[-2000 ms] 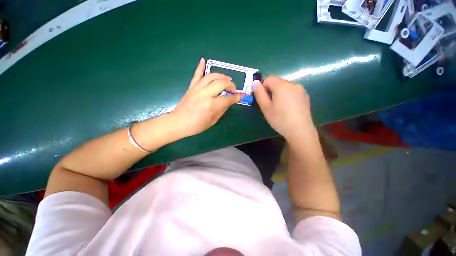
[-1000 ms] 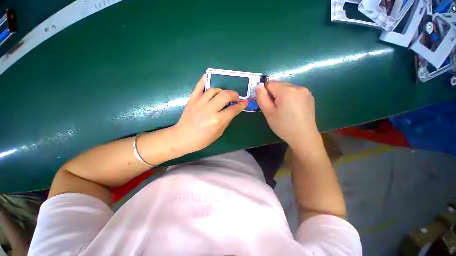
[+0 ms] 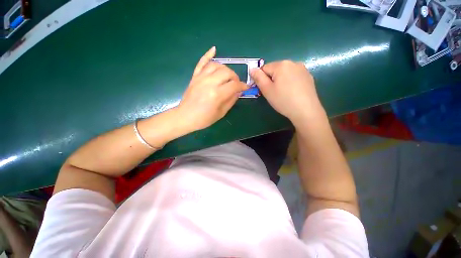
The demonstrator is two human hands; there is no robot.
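Observation:
A white rectangular housing (image 3: 251, 74) with a large window lies on or just above the green table in front of me. A bright blue battery (image 3: 249, 92) shows along its near edge. My left hand (image 3: 213, 91) is on the housing's left and near side, its fingertips at the battery and its index finger raised past the far left corner. My right hand (image 3: 286, 86) grips the housing's right end with thumb and fingers. A small dark part shows at the far right corner. The end module is mostly hidden by my right fingers.
The glossy green table (image 3: 126, 65) curves around me. A pile of white housings (image 3: 432, 30) lies at the upper right. A white strip (image 3: 45, 27) runs at the upper left, with a single unit (image 3: 16, 21) beyond it. Part of another person (image 3: 15, 229) shows at the lower left.
Both hands and the housing have moved slightly away from me. My left index finger has lifted off the housing's left edge. The unit beyond the white strip has come further into view.

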